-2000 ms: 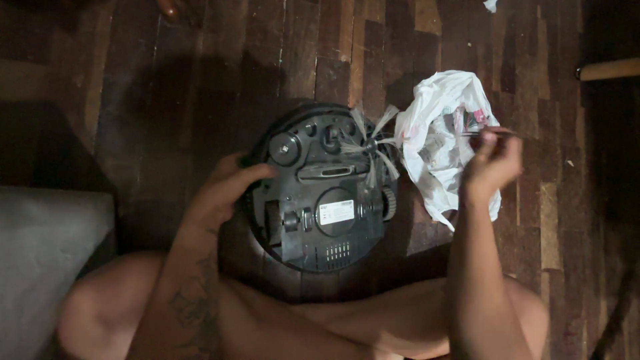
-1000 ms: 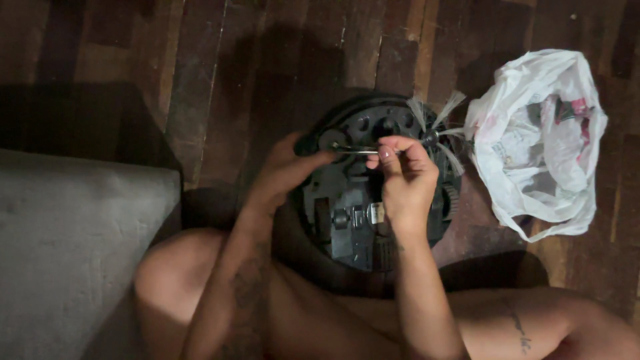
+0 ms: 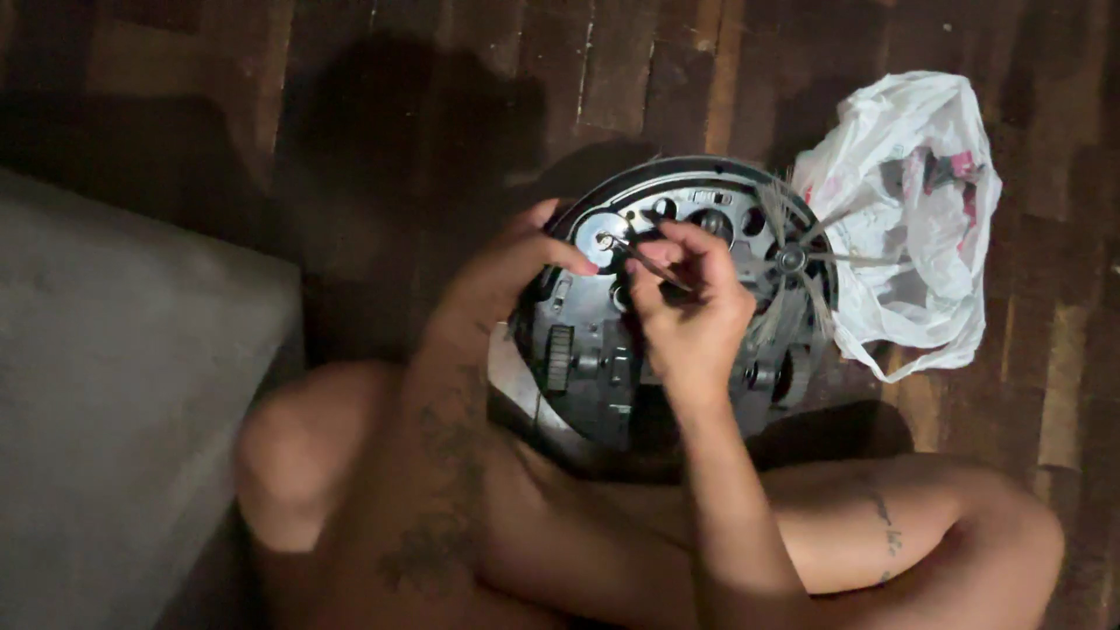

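Note:
An overturned robot vacuum cleaner (image 3: 604, 407) lies between my crossed legs, its underside showing wheels and a side brush (image 3: 792, 257) with splayed bristles at the right. My left hand (image 3: 547, 249) grips the cleaner's upper left rim, thumb near a round pale brush mount (image 3: 598, 238). Pinched in the fingers of my right hand (image 3: 696, 302) is a slim metal tool, possibly tweezers (image 3: 656, 267), whose tip reaches the middle of that mount. The right palm covers part of the underside.
A white plastic bag (image 3: 910, 297) with crumpled contents stands open just right of the cleaner, close to the side brush. At the left is a grey padded block or seat edge (image 3: 131, 367). Dark wooden parquet (image 3: 612, 79) lies beneath everything.
My right hand has moved left from over the plastic bag to the cleaner's round mount. The cleaner's underside is now tilted and turned differently. The view has shifted.

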